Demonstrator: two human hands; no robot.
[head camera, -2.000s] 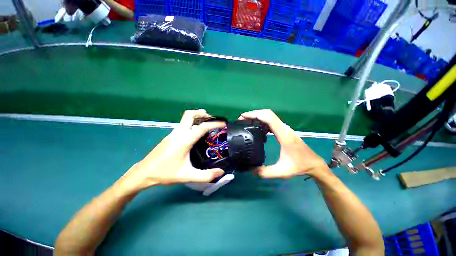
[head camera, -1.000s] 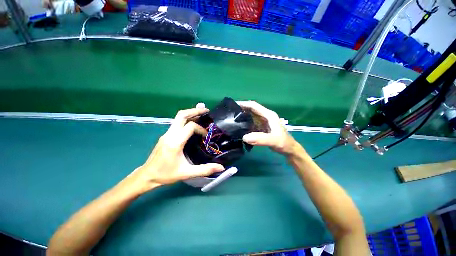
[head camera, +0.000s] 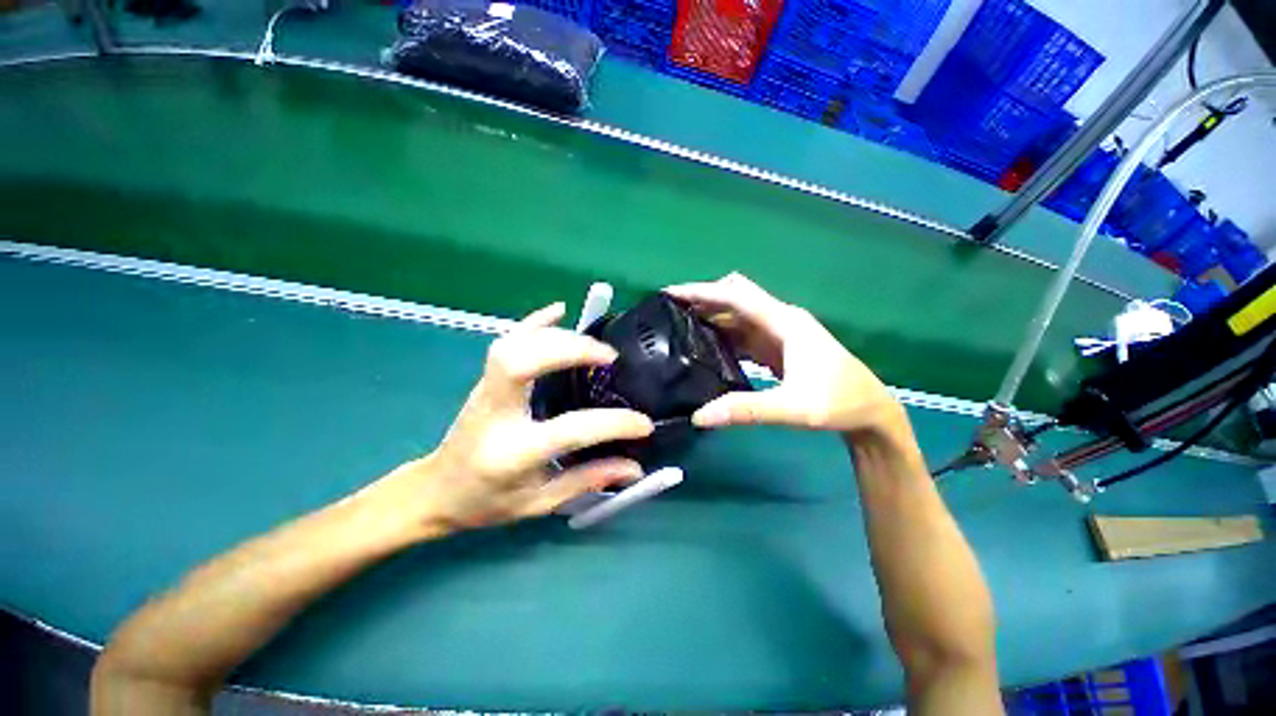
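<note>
The black camera head (head camera: 658, 350) is held between my two bare hands above the green bench. A few internal wires (head camera: 602, 381) show at its left side, mostly hidden by my fingers. White antennas stick out at the back and at the front (head camera: 627, 498). My left hand (head camera: 525, 420) grips the left side of the unit, fingers and thumb on the black shell. My right hand (head camera: 791, 357) holds the right side, thumb at the front edge. The white housing is mostly hidden under the left hand.
The auto-feed screwdriver (head camera: 1189, 357) hangs at right, its metal fittings (head camera: 1005, 445) low over the bench. A wooden strip (head camera: 1175, 536) lies at right. A black plastic-wrapped bundle (head camera: 493, 53) lies across the belt. Another white-topped unit (head camera: 1140, 325) is behind the tool.
The black cover has come down over the opening, hiding most of the wires. My left fingers have moved onto the shell. The camera view has shifted and tilted.
</note>
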